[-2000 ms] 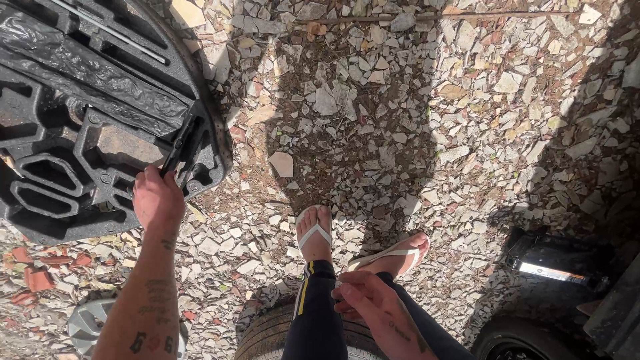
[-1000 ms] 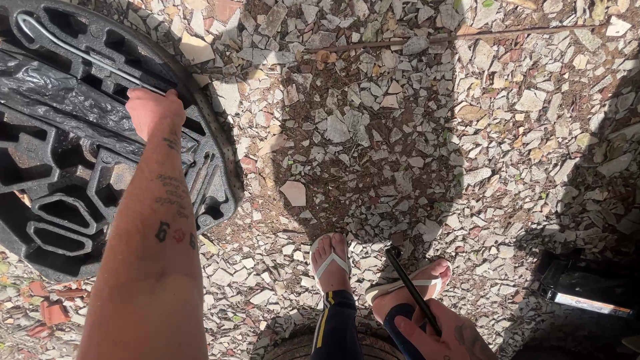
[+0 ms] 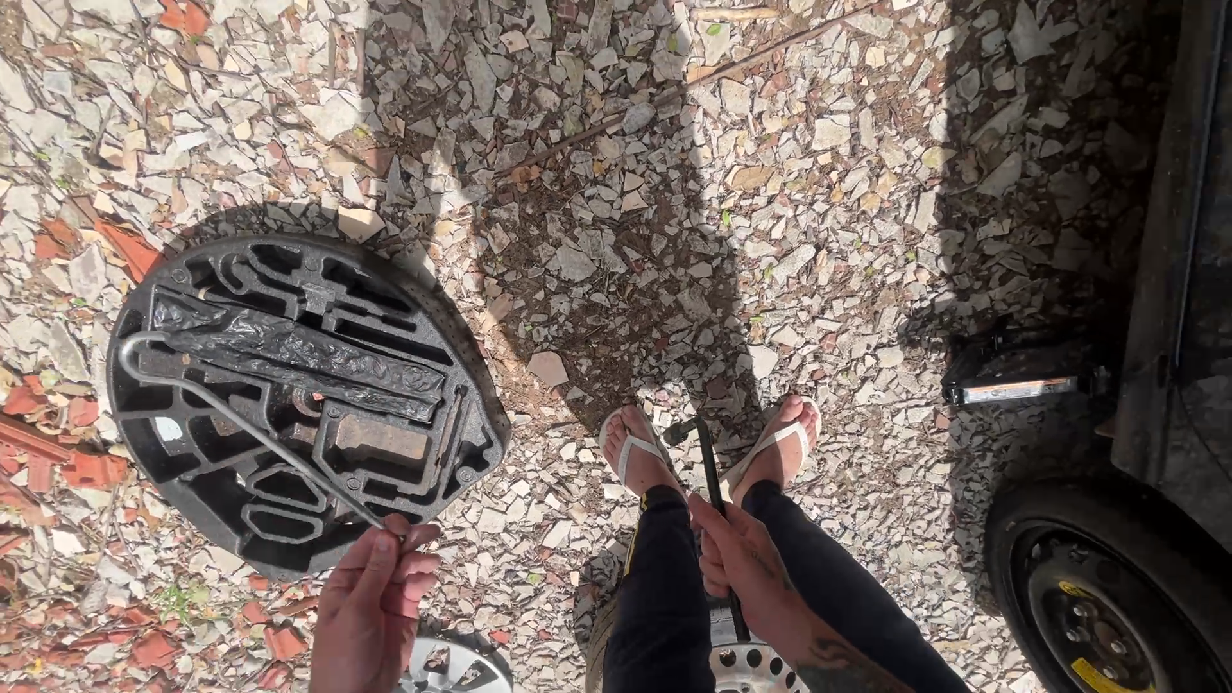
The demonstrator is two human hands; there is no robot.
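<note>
My left hand [image 3: 373, 587] grips the lower end of a bent metal rod [image 3: 260, 435], whose hooked end lies over the left side of a black foam tool tray [image 3: 462, 375]. A crumpled black plastic pouch [image 3: 298, 358] rests in the tray. In front of my legs, my right hand [image 3: 736, 558] is closed around a black L-shaped lug wrench [image 3: 707, 462], its bent end pointing up between my feet. Part of the wrench's shaft is hidden by my fingers.
A wheel with a black steel rim [image 3: 1092, 626] stands at the lower right beside a dark car body [image 3: 1155, 385]. A black object with a bright strip [image 3: 1020, 389] lies near it. A silver wheel cover [image 3: 452, 669] and another wheel [image 3: 751, 669] show below, on broken-tile ground.
My left hand has taken the hooked rod out of the tray's upper slot. The black wrench, in my left hand at first, is now in my right. The view has shifted widely.
</note>
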